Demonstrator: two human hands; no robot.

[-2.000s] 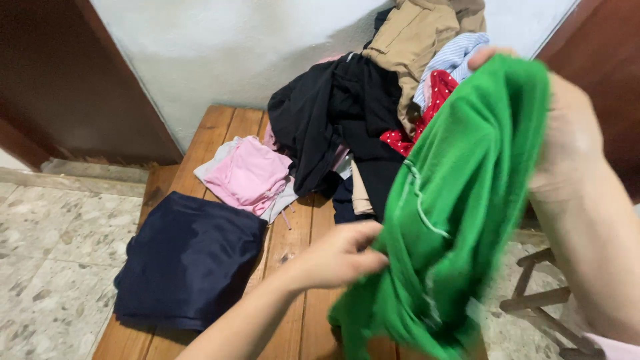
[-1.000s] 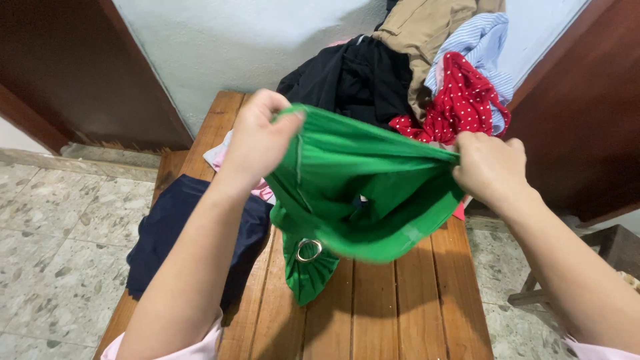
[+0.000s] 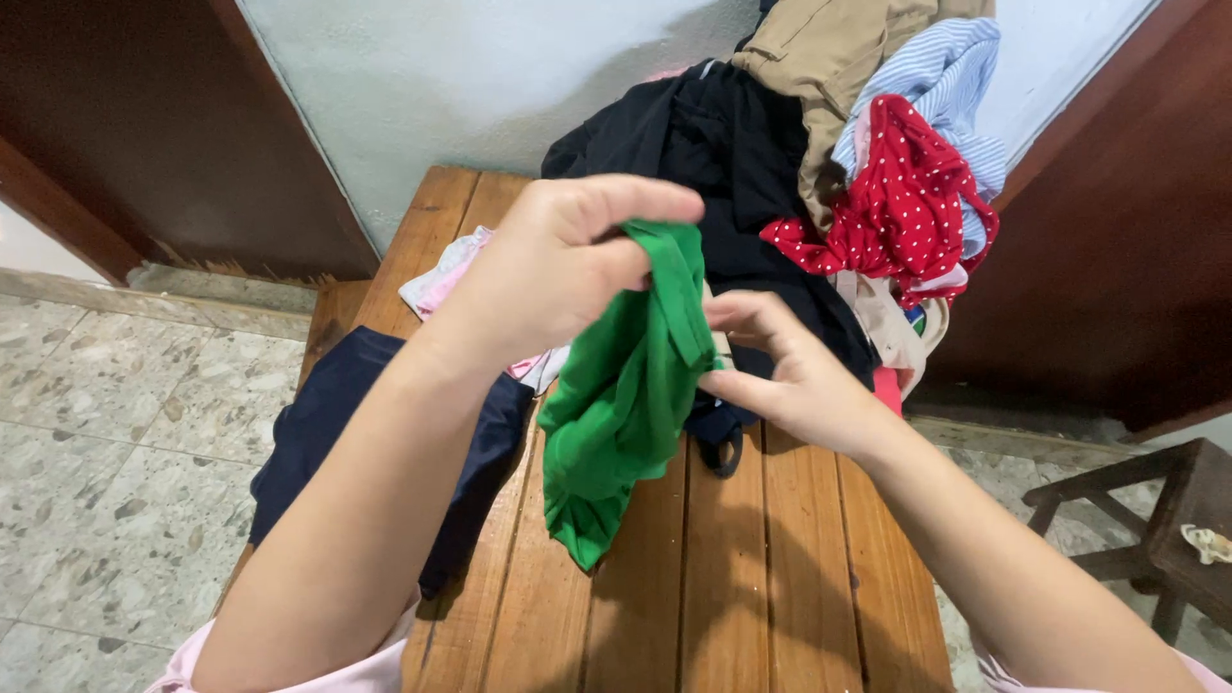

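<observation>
A green cloth garment [image 3: 626, 404] hangs bunched over the wooden table, its top edge between the thumb and fingers of my left hand [image 3: 577, 250]. My right hand [image 3: 780, 366] is at the garment's right side, thumb and index finger apart; whether its fingertips hold the cloth I cannot tell. Left of the garment lies a folded navy cloth [image 3: 337, 433], partly behind my left forearm. Pink and light grey cloth [image 3: 448, 274] shows behind my left wrist.
On the slatted wooden table [image 3: 731, 577] a clothes pile rises against the wall: black garment [image 3: 693, 144], tan garment [image 3: 828, 48], blue-striped cloth [image 3: 948, 67], red polka-dot cloth [image 3: 905, 192]. A dark wooden stool [image 3: 1184, 520] stands at right, brown doors on both sides.
The green garment, stretched between both hands one second ago, now hangs narrow and bunched. My hands have come closer together.
</observation>
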